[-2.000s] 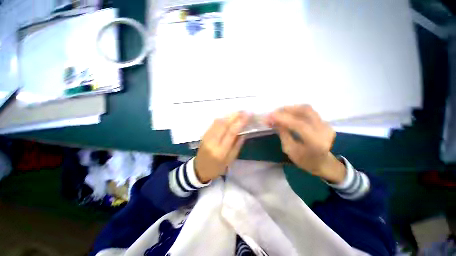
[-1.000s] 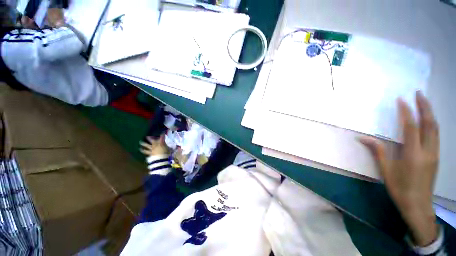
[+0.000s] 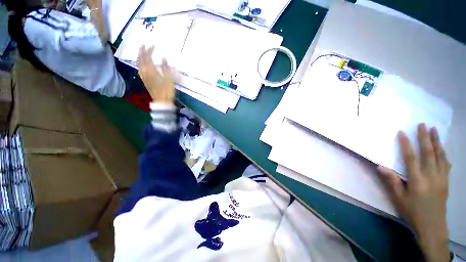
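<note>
A white panel (image 3: 327, 123) lies on beige-grey backing boards (image 3: 327, 174) at the right. At its upper edge are a green circuit board (image 3: 368, 88), a dark disc (image 3: 344, 75), a yellow block and thin wires, one loose across the white. My right hand (image 3: 421, 176) rests on the panel's lower right corner, fingers apart, thumb at its near edge. My left hand (image 3: 157, 77) is stretched out over the near edge of another group of white panels (image 3: 225, 51), fingers apart and empty. Whether it touches them I cannot tell.
A white tape roll (image 3: 277, 67) lies flat between the two panel groups. A scrap bag with crumpled white waste (image 3: 209, 148) is below the table edge. Brown cartons (image 3: 66, 158) and stacked sheets stand at lower left. Another person in a light sleeve (image 3: 71, 48) is at upper left.
My left hand has risen from beside the scrap bag to the left panel group. My right hand has come down onto the panel corner. The view has shifted, with more of the left side in sight.
</note>
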